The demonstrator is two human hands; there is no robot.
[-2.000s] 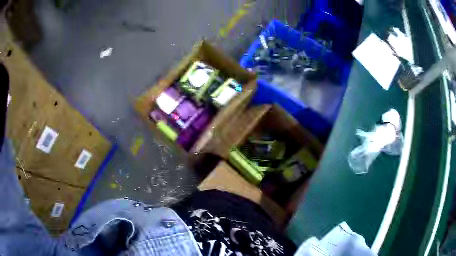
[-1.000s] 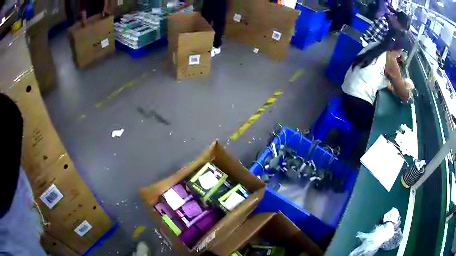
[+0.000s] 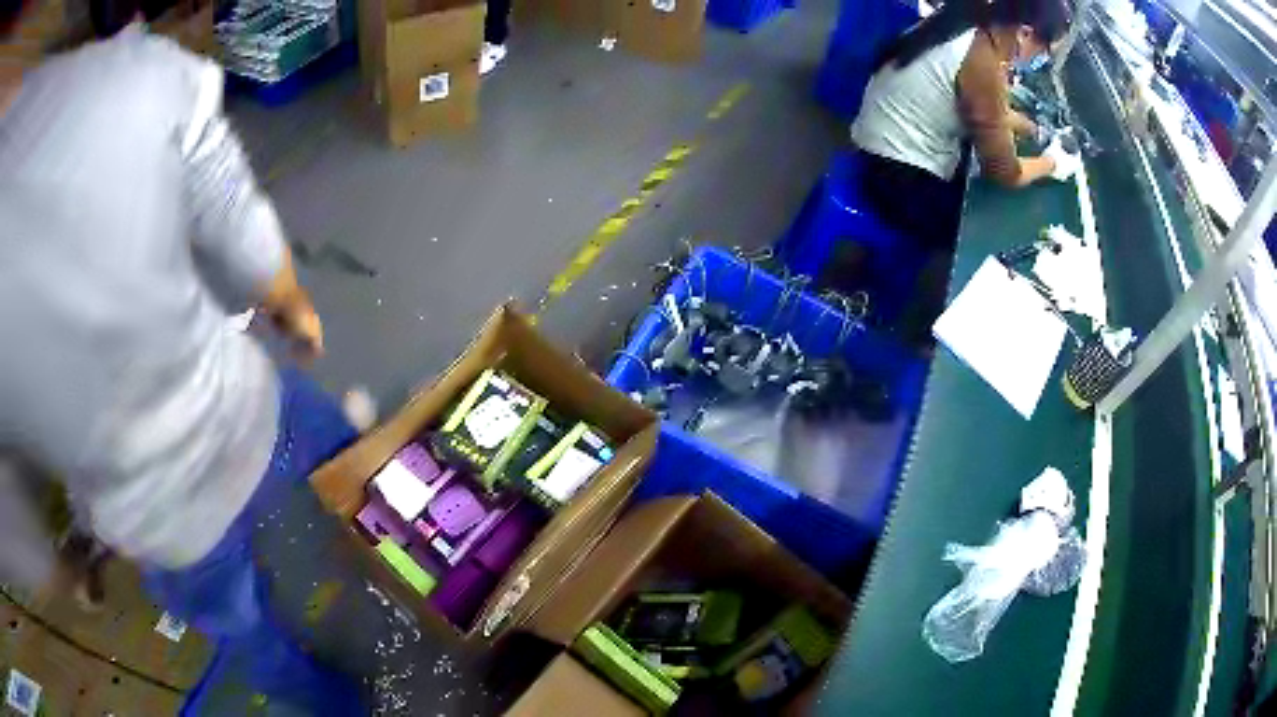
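Note:
Neither of my hands is in the picture. Nearest in front of me stands an open brown carton (image 3: 567, 518) with purple packages (image 3: 455, 511) and green-and-black packages (image 3: 490, 420) inside. A second open carton (image 3: 560, 689) stands against it, nearer to me, holding green-and-black packages (image 3: 679, 623); the picture's lower edge cuts it off. A blue tote (image 3: 728, 497) behind them holds dark loose parts with thin cords and a clear plastic sheet.
A person in a light grey top (image 3: 126, 280) stands close on the left, blurred. Another person (image 3: 924, 98) sits at the green bench (image 3: 896, 588) on the right. The bench holds white paper (image 3: 1006, 336) and a plastic bag (image 3: 1001, 574). Cartons (image 3: 434, 87) stand at the back.
The person in grey has come into view on the left, in front of the stacked cartons. The view has shifted, so the open cartons sit higher and further left. The seated person's head is raised.

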